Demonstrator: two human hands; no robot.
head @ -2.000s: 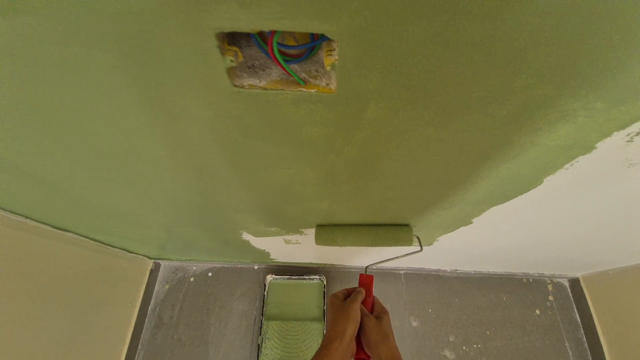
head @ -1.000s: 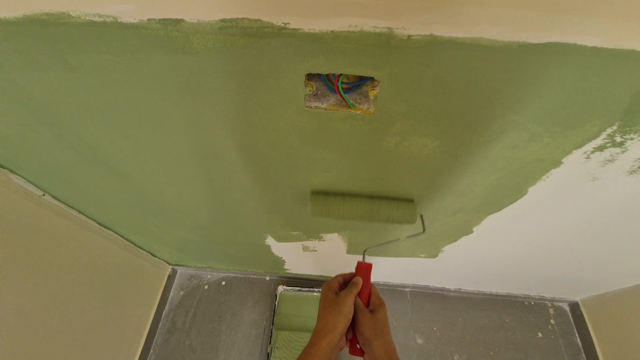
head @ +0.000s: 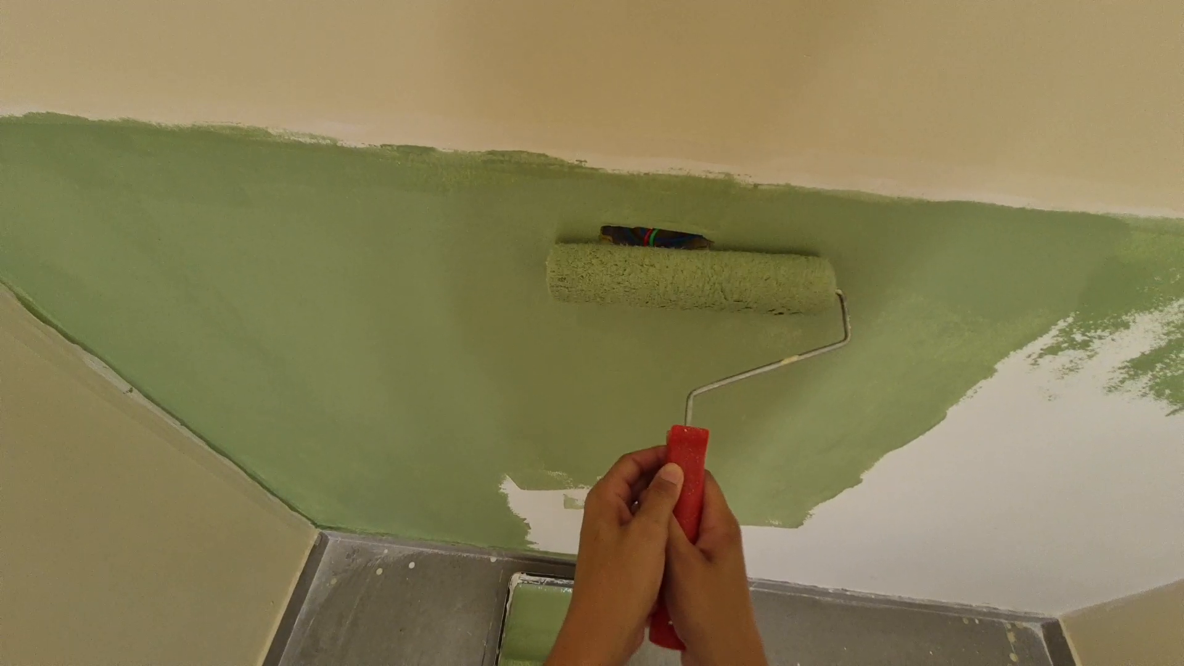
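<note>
My left hand (head: 622, 546) and my right hand (head: 712, 564) are both closed around the red handle (head: 687, 472) of a paint roller. Its bent wire frame (head: 768, 366) runs up to the roller sleeve (head: 692, 278), which is coated in green paint and lies level across the green-painted wall (head: 416, 351). Right above the sleeve, the upper part of an electrical box opening (head: 655, 238) with coloured wires shows; the sleeve hides the rest. Bare white wall (head: 999, 481) shows at the lower right, with a smaller white patch (head: 548, 514) left of my hands.
A paint tray (head: 536, 615) with green paint stands on the grey floor (head: 398, 601), partly behind my left forearm. Beige side walls stand at the left (head: 129, 490) and right (head: 1128, 629). A beige surface (head: 592, 83) borders the green along its ragged upper edge.
The roller has moved up the wall from near the bottom edge to the box opening, now partly covering it. Fresh green covers some of the white near the bottom. The view has shifted.
</note>
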